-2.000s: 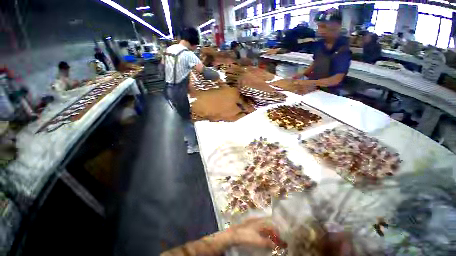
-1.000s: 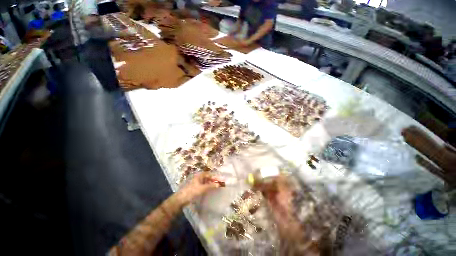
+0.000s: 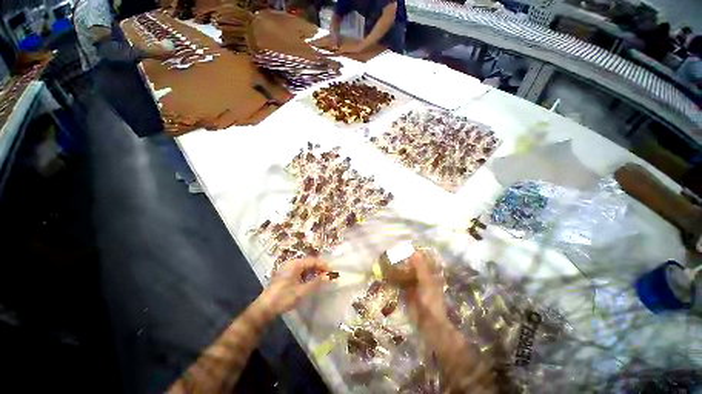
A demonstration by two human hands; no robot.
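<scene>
My left hand (image 3: 291, 282) holds a tiny dark-brown leather tab (image 3: 332, 275) at its fingertips, near the table's left edge. My right hand (image 3: 425, 286) grips a tan-brown handheld piece (image 3: 398, 265) with a white patch on top. The two hands are apart. A broad patch of brown-and-shiny tabs (image 3: 331, 200) lies just beyond my left hand. Loose dark tabs (image 3: 369, 338) lie between and below my hands. A crinkled clear plastic bag (image 3: 527, 335) with black letters lies under and right of my right forearm; its contents are blurred.
Farther along the white table (image 3: 223, 165) lie a paler tab batch (image 3: 442, 146) and a darker one (image 3: 352, 100). A bag of small fittings (image 3: 519, 206), stray tabs (image 3: 476, 227) and a blue pot (image 3: 663, 286) are to the right. Two people stand by brown hides (image 3: 208, 88).
The view has tilted down and turned right, bringing both hands and the blue pot into view. Since one second ago, both hands remain in about the same place, still holding their pieces.
</scene>
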